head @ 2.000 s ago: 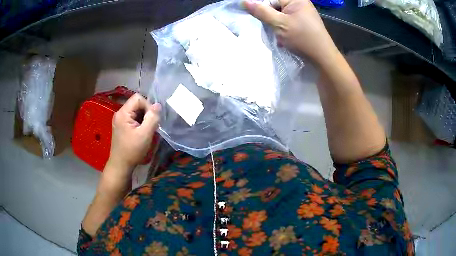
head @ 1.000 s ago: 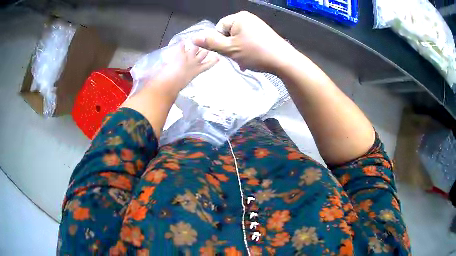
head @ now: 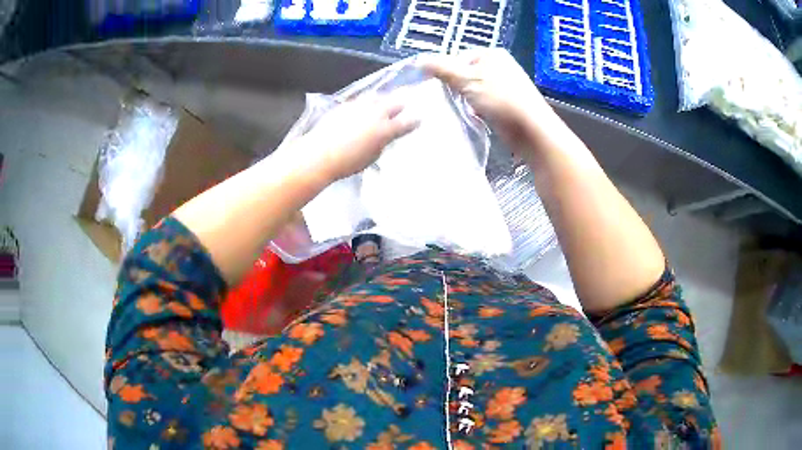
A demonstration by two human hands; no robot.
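A large cloudy clear poly bag (head: 440, 176) with a white mass of parts inside hangs in front of my chest, below the bench edge. A white label shows on its lower left. My right hand (head: 488, 86) grips the bag's top edge at the bench side. My left hand (head: 365, 136) lies over the bag's upper left part; its fingertips point to the right, and whether it grips the film cannot be told.
The black bench (head: 523, 53) curves across the top. On it are a blue tray with stem part rows (head: 594, 53), a clear tray with rows (head: 453, 25), a blue parts tray (head: 334, 16) and a full bag (head: 739, 79). Cartons and a red stool (head: 286, 290) stand on the floor.
My left hand has moved from the bag's left edge onto its upper part. My right hand still holds the top. The view has shifted, and more bench trays show.
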